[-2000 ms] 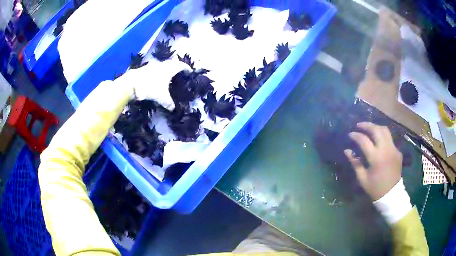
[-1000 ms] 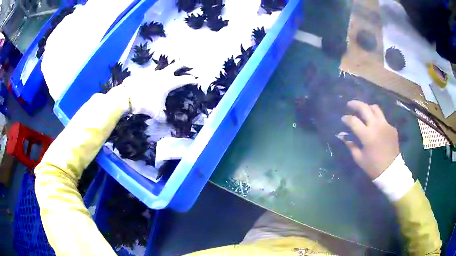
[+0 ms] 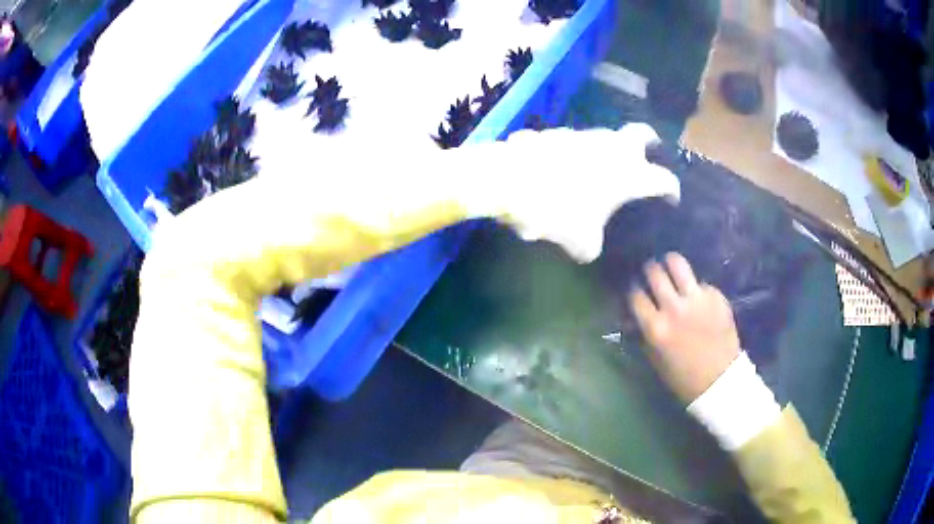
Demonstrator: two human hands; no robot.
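Note:
My left hand (image 3: 584, 189), in a white glove, reaches over the blue bin's edge to the dark hair part pile (image 3: 717, 230) on the green bench. Its thumb and fingers are spread at the pile's left side; whether they touch a piece is unclear. My right hand (image 3: 684, 328) is bare, with curled fingers at the pile's near edge; its grip is hidden. Thin light slivers show on both sides of it, too blurred to name. The blue bin (image 3: 379, 317) holds spiky black hair parts (image 3: 328, 102) on a white liner, partly hidden by my left arm.
Brown cardboard (image 3: 707, 128) and white paper (image 3: 835, 113) lie at the far right, with round dark pieces (image 3: 797, 135) and a yellow ring (image 3: 887, 180). A printed grid sheet (image 3: 865, 297) is at right. A red stool-like object (image 3: 46, 256) stands at far left.
My left hand has moved from among the hair parts in the bin across to the pile on the bench. My right hand has shifted left and slightly nearer. The view has shifted slightly.

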